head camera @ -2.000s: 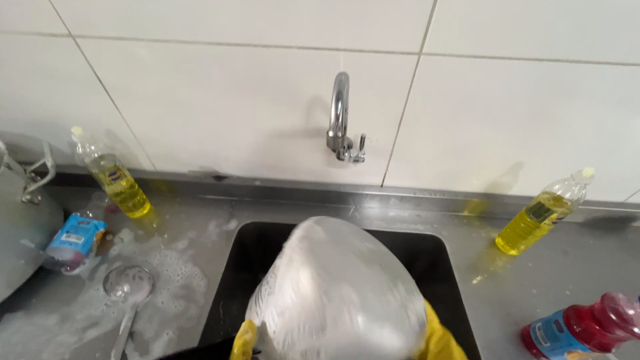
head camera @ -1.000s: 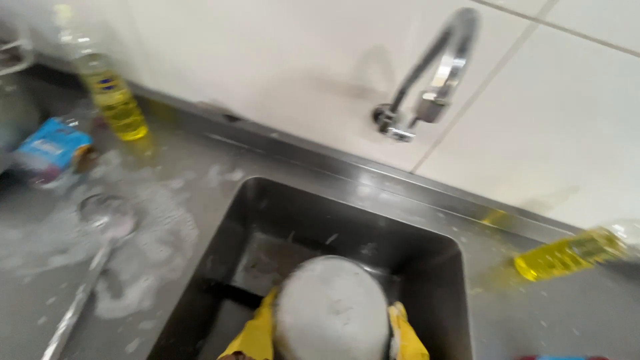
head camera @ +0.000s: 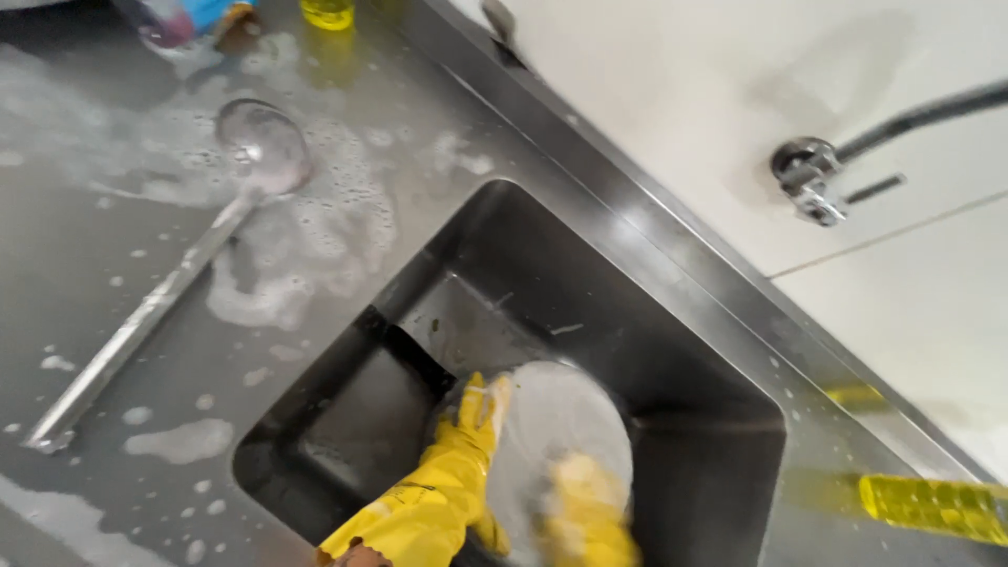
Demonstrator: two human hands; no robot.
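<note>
A round, pale metal vessel (head camera: pixel 563 417) lies in the dark sink basin (head camera: pixel 693 346), its broad face turned up. My left hand (head camera: pixel 465 449), in a yellow rubber glove, grips the vessel's left edge with the fingers spread along it. My right hand (head camera: pixel 587 504), also gloved in yellow and blurred, rests on the vessel's face; whether it holds a scrubber cannot be seen. A black handle (head camera: pixel 417 358) sticks out in the basin to the left of the vessel. The vessel's lower part is out of view.
A metal ladle (head camera: pixel 264 146) lies on the soapy steel counter (head camera: pixel 315 354), left of the basin. A chrome faucet (head camera: pixel 815 177) juts from the tiled wall. Bottles of yellow liquid stand at the right (head camera: pixel 929 504) and upper left (head camera: pixel 328 12), beside a blue packet (head camera: pixel 213 12).
The vessel was held up over the basin and is now down in it. My right hand has moved from the vessel's right side onto its face. The view has turned and shifted left.
</note>
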